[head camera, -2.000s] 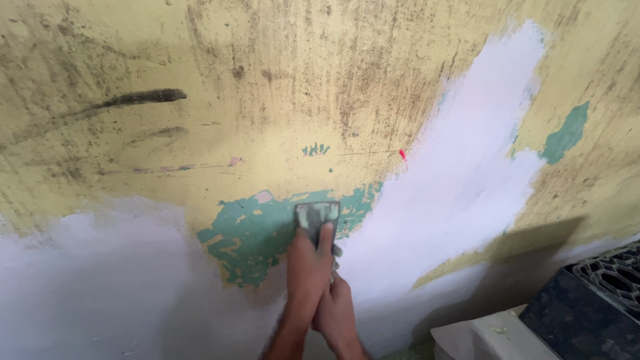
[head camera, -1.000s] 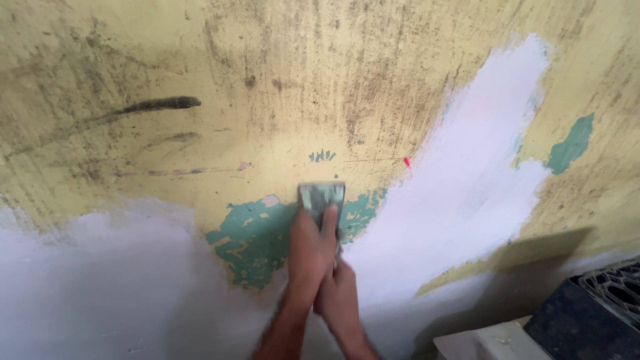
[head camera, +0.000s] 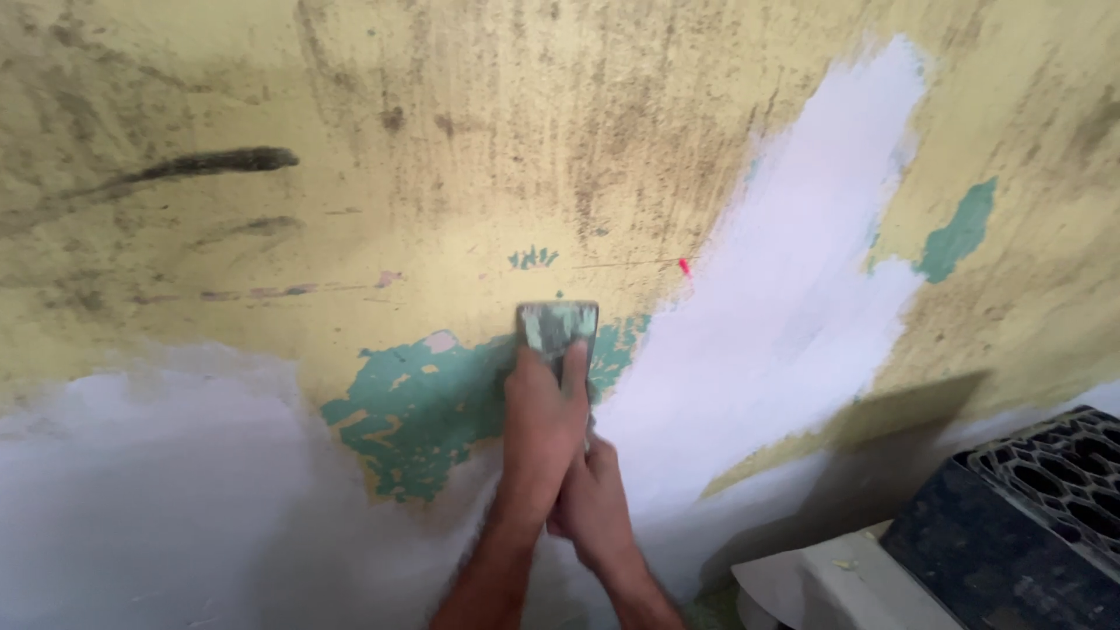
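A scraper with a wide metal blade (head camera: 558, 322), smeared with green and whitish residue, lies against the wall at the top edge of a green patch (head camera: 429, 394). My left hand (head camera: 544, 411) is wrapped around the scraper just below the blade, its fingers partly on the blade. Lower down and to the right, my right hand (head camera: 595, 494) grips the handle, most of which is hidden by the hands. Around the green patch is stained, peeling yellow paint (head camera: 490, 175).
White-coated areas (head camera: 779, 289) border the patch on the right and lower left. At the lower right, a dark crate with a honeycomb-patterned top (head camera: 1059, 472) stands on a pale surface (head camera: 840, 577). A smaller green patch (head camera: 961, 232) and a red mark (head camera: 684, 267) show on the wall.
Both hands keep hold of the scraper, and its blade stays near the upper edge of the green patch. The view has shifted slightly.
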